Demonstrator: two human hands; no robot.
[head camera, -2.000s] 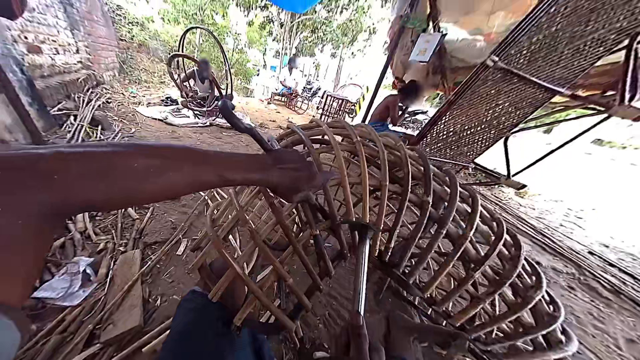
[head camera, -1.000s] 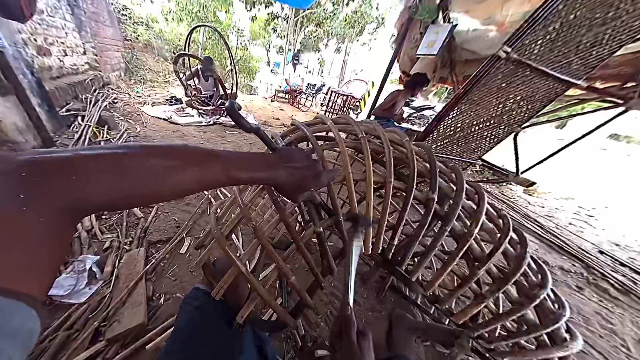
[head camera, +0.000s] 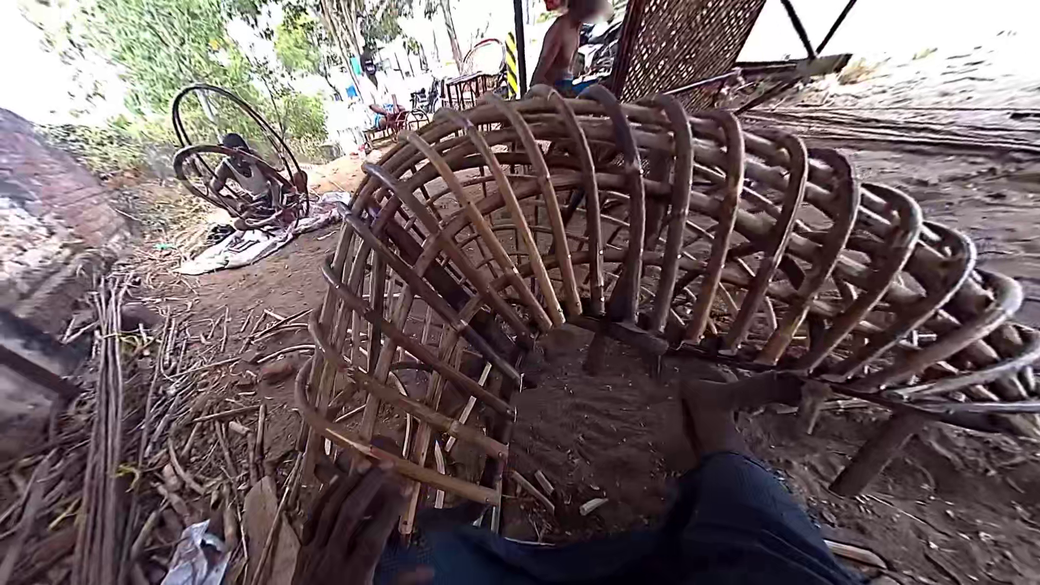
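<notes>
A curved frame of bent cane loops (head camera: 634, 211), with dark crosswise bars, fills the middle and right. Low at the left, my left hand (head camera: 353, 516) is dark and blurred, beside or against the nearest cane loops at the frame's left end; whether its fingers grip a cane cannot be told. A fingertip shows at the bottom edge close by, and whose hand it belongs to is unclear. My right hand is otherwise out of sight. Small nails or studs show where the loops meet the inner bar (head camera: 617, 331). My bare foot (head camera: 715, 406) is by the inner bar, right of centre.
Cane offcuts and long sticks (head camera: 110, 431) lie at the left, with a crumpled white sheet (head camera: 197, 556). A person (head camera: 248, 171) sits behind round hoops at the back left; another person (head camera: 561, 49) is beyond the frame. A woven panel (head camera: 691, 45) leans at the back.
My left hand has left the frame's top loops and is now low at the left. The metal-headed tool in my right hand is no longer visible. The view has shifted noticeably.
</notes>
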